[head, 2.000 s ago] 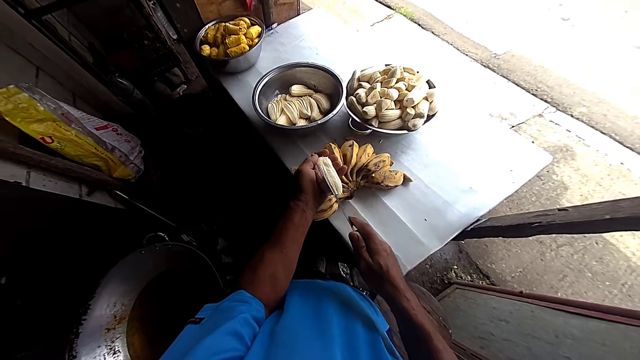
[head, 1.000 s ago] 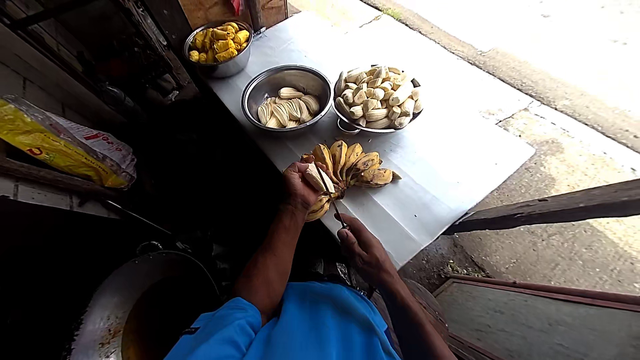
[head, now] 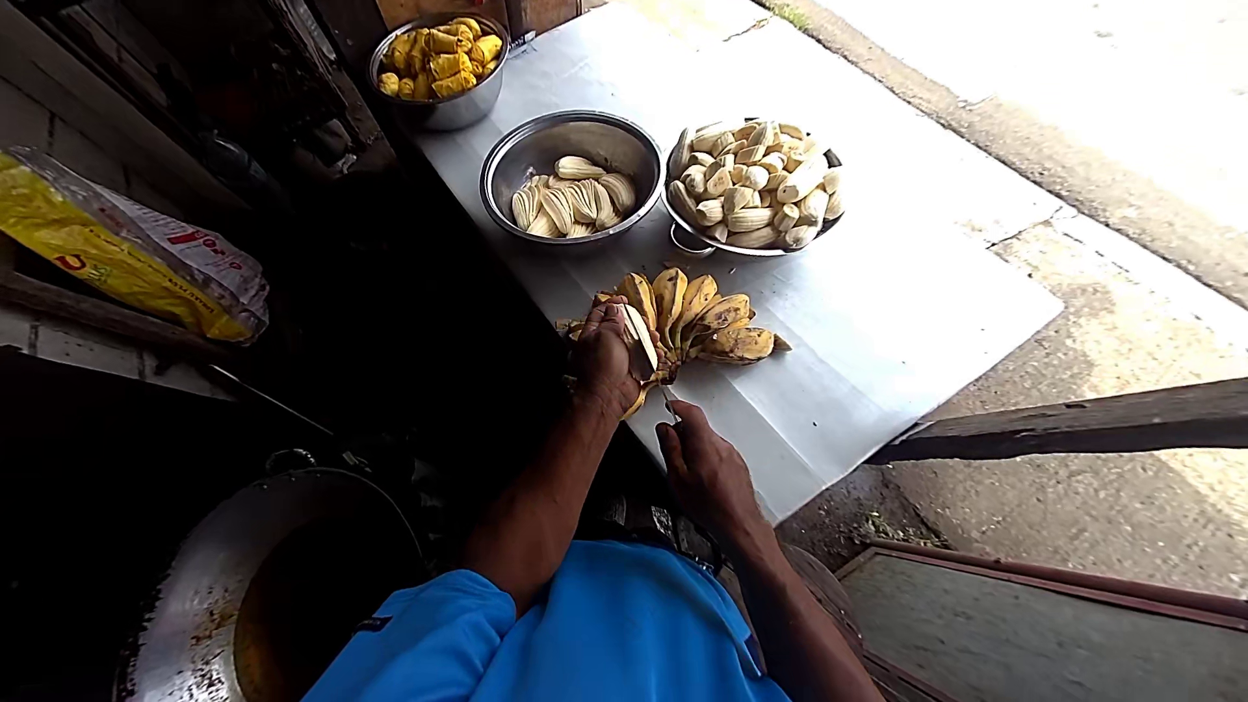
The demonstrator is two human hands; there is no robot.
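Note:
My left hand [head: 606, 359] holds a peeled banana [head: 639, 339] at the near left edge of the table, its pale side turned up. Closed around the handle of a knife [head: 669, 398], my right hand [head: 704, 458] is just below and right of it; much of the blade is hard to make out. Beyond both hands lies a bunch of unpeeled yellow bananas [head: 710, 317] with brown marks. A steel bowl [head: 499, 161] holds sliced bananas [head: 575, 203]. To its right, a handled metal container [head: 682, 237] is heaped with peeled bananas [head: 756, 185].
The white-covered table [head: 838, 341] carries a steel pot [head: 458, 112] of yellow pieces at its far left. A large pan [head: 195, 595] with dark liquid is at lower left. A plastic sack [head: 117, 253] lies at left; a wooden beam [head: 1072, 419] is at right.
Both hands stay close together at the table edge. The knife, seen across the peeled banana one second ago, is now lower, near the bunch's stem. The banana remains in my left hand.

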